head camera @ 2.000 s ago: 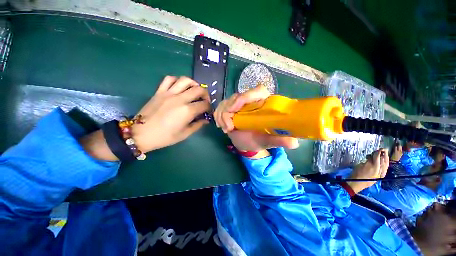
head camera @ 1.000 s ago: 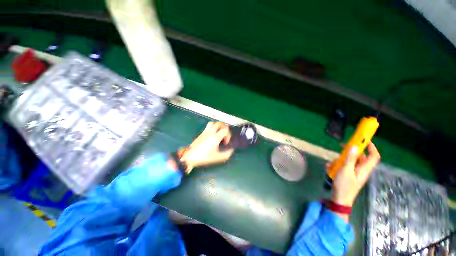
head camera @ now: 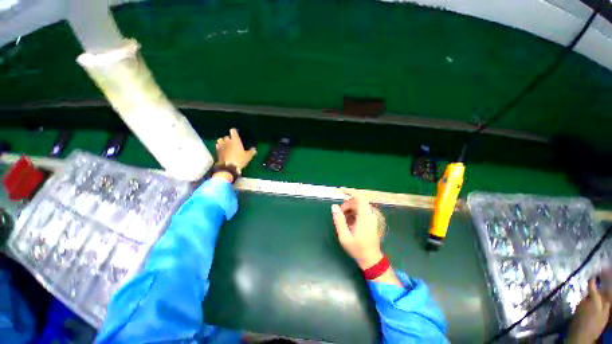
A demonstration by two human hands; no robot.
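Note:
My left hand [head camera: 233, 154] reaches over the pale rail above the green belt, fingers spread; a dark shape beside the fingertips is too unclear to name. A black phone housing [head camera: 277, 154] lies on the belt just right of it. My right hand [head camera: 361, 230] is over the bench near the rail, fingers loosely bent and apart, with nothing visible in it. The screw dish [head camera: 382, 223] is mostly hidden behind this hand. The yellow electric screwdriver [head camera: 447, 201] hangs from its black cord to the right of my right hand, bit end down, untouched.
Clear blister trays stand left [head camera: 100, 228] and right [head camera: 537, 248]. A long whitish cylinder [head camera: 151, 114] slants down to the left rail [head camera: 288, 188]. A red block [head camera: 24, 179] is far left. More dark units [head camera: 424, 164] lie on the belt. Another person's hand [head camera: 590, 312] shows at lower right.
My right hand has let go of the screwdriver and moved left to the dish. My left hand has left the phone housing on the bench and reached forward over the rail. The camera view has shifted.

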